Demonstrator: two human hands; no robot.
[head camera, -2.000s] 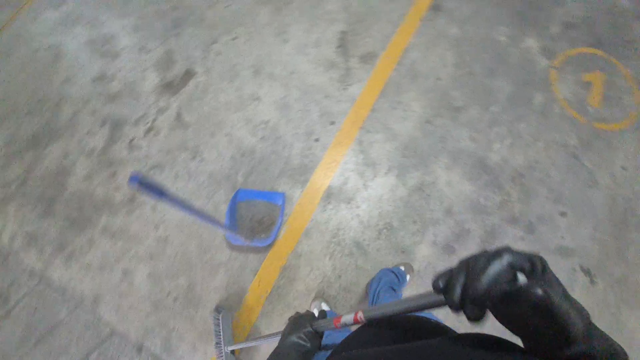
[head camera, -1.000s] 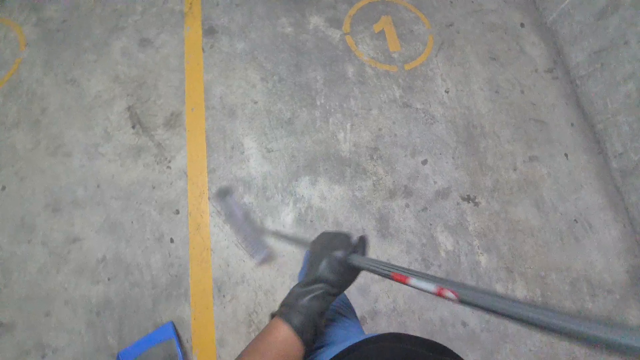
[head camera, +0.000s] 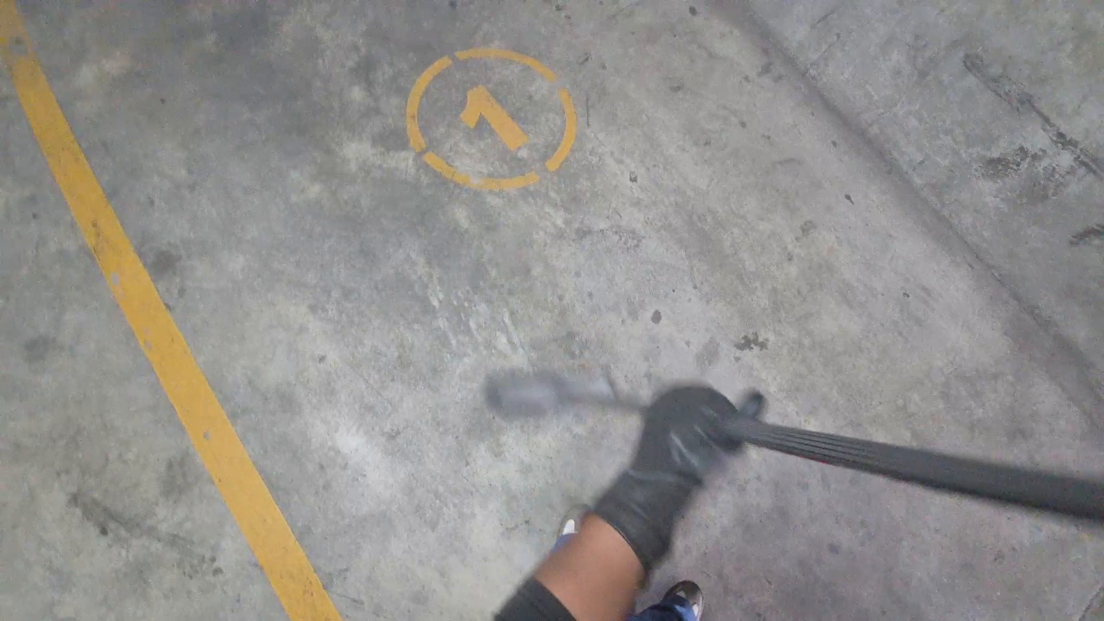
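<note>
My left hand (head camera: 690, 440), in a black glove, is closed around the lower part of a long dark broom handle (head camera: 914, 466). The handle runs off past the right edge of the view. Beyond my fingers, at the other end, the grey broom head (head camera: 548, 392) shows blurred above the concrete floor; whether it touches the floor I cannot tell. My right hand is out of view, so its hold on the handle is not visible.
A yellow painted line (head camera: 164, 332) crosses the concrete floor on the left. Farther ahead is a yellow painted circle (head camera: 569, 129) around a number. A dark seam (head camera: 931, 216) runs diagonally at the right. My shoes (head camera: 686, 593) show at the bottom edge.
The view has swung right; the blue dustpan seen in both earlier frames is out of view. My right hand, on the handle two seconds ago, has left view. The broom head has turned.
</note>
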